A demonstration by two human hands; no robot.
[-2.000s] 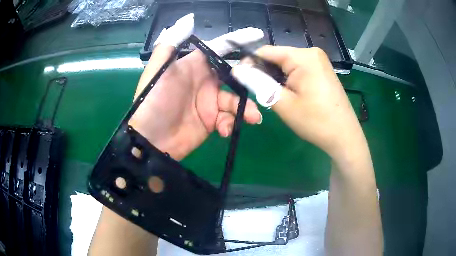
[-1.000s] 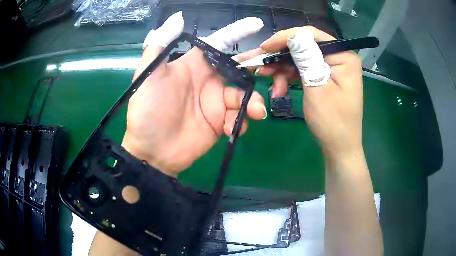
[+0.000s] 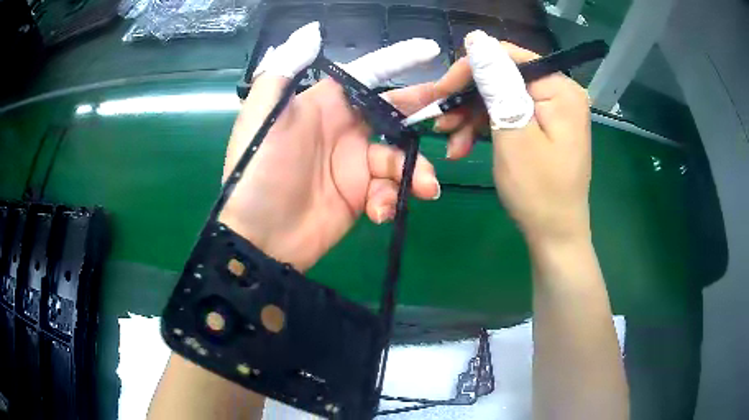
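My left hand (image 3: 300,172), with white finger cots on the thumb and a finger, holds a black phone middle frame (image 3: 287,328) by its narrow far end. The wide plate with round camera holes is tilted toward me, over my left wrist. My right hand (image 3: 538,156), with a white cot on the thumb, holds black-handled tweezers (image 3: 526,75). Their pale tips are at the right corner of the frame's narrow end. Whether the tips touch or grip anything there is too small to tell.
An empty black blister tray (image 3: 353,29) lies ahead. A filled black tray (image 3: 53,303) stands at the left edge. Another middle frame (image 3: 476,379) lies on the white sheet (image 3: 591,361) near me. Crinkled clear plastic (image 3: 185,18) is at the upper left, a white post (image 3: 624,49) at the right.
Since one second ago, the held frame's wide plate has swung to the right and its tilt has changed. The tweezer tips have shifted slightly right and down, to the frame's corner.
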